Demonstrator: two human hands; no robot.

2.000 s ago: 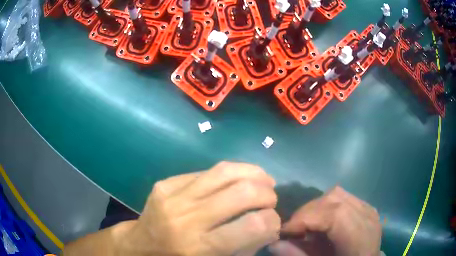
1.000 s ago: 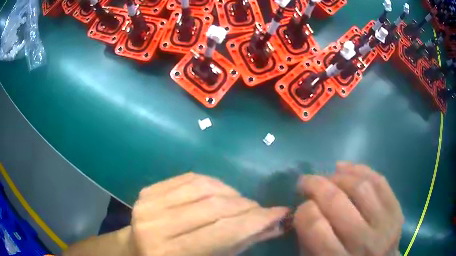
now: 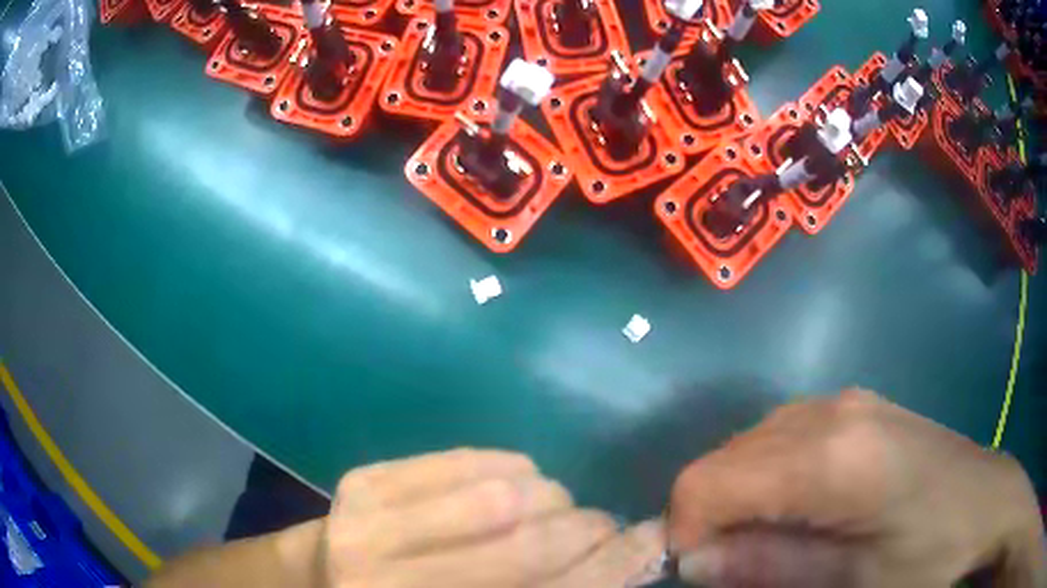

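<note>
My left hand (image 3: 471, 523) and my right hand (image 3: 838, 494) meet at the bottom edge, partly cut off. Their fingertips pinch a tiny shiny part (image 3: 665, 564), perhaps a wire end; the fingers hide most of it, and anything below is out of the picture. Two loose white connector housings (image 3: 487, 288) lie on the green table (image 3: 299, 333) beyond my hands, apart from each other.
Several orange plates (image 3: 427, 204) with dark upright cables stand across the back; some cables carry white connectors (image 3: 527, 80). More plates (image 3: 985, 167) stand at the far right near the yellow-green line (image 3: 1013, 379). A clear bag (image 3: 78, 80) lies far left. A blue bin or bag (image 3: 40, 505) is lower left.
My right hand has moved right and down and turned, with its back now more in view. My left hand has shifted down. The fingertips meet lower. The view has shifted slightly.
</note>
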